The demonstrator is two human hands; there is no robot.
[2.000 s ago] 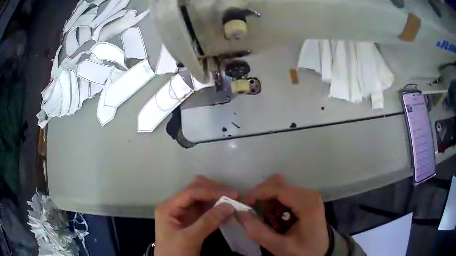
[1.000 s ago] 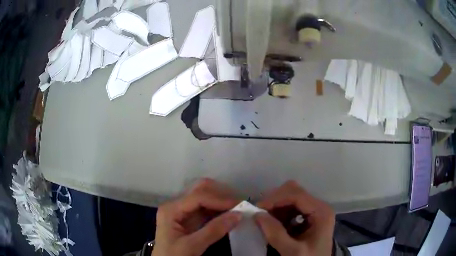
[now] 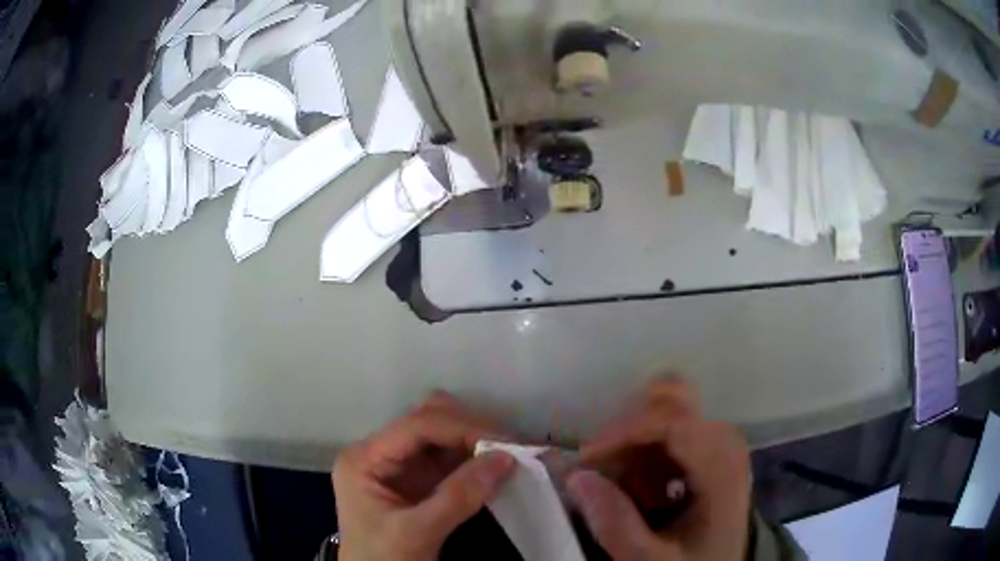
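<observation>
A white tab (image 3: 534, 502) hangs down between my hands at the table's front edge, its top end folded. My left hand (image 3: 422, 482) pinches its upper left part between thumb and fingers. My right hand (image 3: 663, 477) is just right of the tab, thumb tip beside its edge, fingers blurred and curled. A small shiny tip of something shows within the right hand; the rest of it is hidden. I cannot tell whether the right hand touches the tab.
The sewing machine head (image 3: 702, 55) stands beyond, above its bed plate (image 3: 472, 263). Outlined white tabs (image 3: 291, 181) fan out at the left. Plain white strips (image 3: 795, 175) lie right of the needle. A lit phone (image 3: 930, 329) lies far right. A scrap bundle (image 3: 99, 482) hangs at lower left.
My right hand has moved slightly right, its thumb away from the tab's tip. The tab now tilts, its top end folded over rather than pointed. The camera view has shifted.
</observation>
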